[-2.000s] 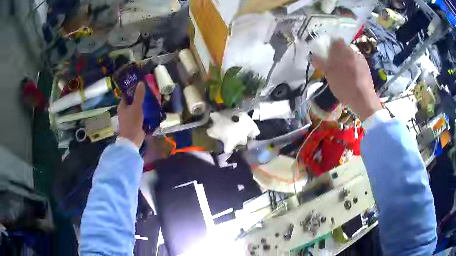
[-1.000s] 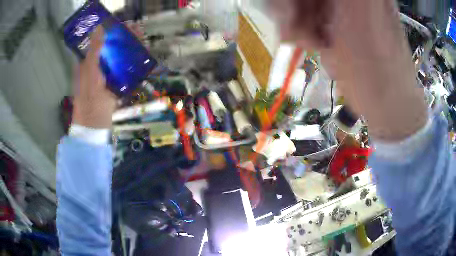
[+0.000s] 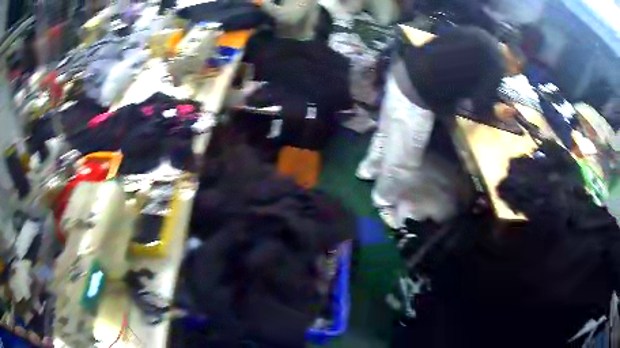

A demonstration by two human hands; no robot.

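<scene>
The view is strongly blurred. At the bottom left corner, a small skin-toned patch looks like the fingertips of my left hand, cut off by the edge; whether it holds anything cannot be told. My right hand is not in view. A large crumpled heap of black garments lies in the centre, over a blue crate whose right wall shows. The cream sewing machine with a green panel is at the left. The smartphone cannot be made out.
A yellow parts box stands beside the machine. An orange stool is on the green floor beyond the heap. At right, a person with dark hair and a pale garment is beside a wooden table and more black cloth.
The view has swung to the right, away from the thread tray to the floor and neighbouring workplace. The phone held in my left hand and my raised right arm have left view.
</scene>
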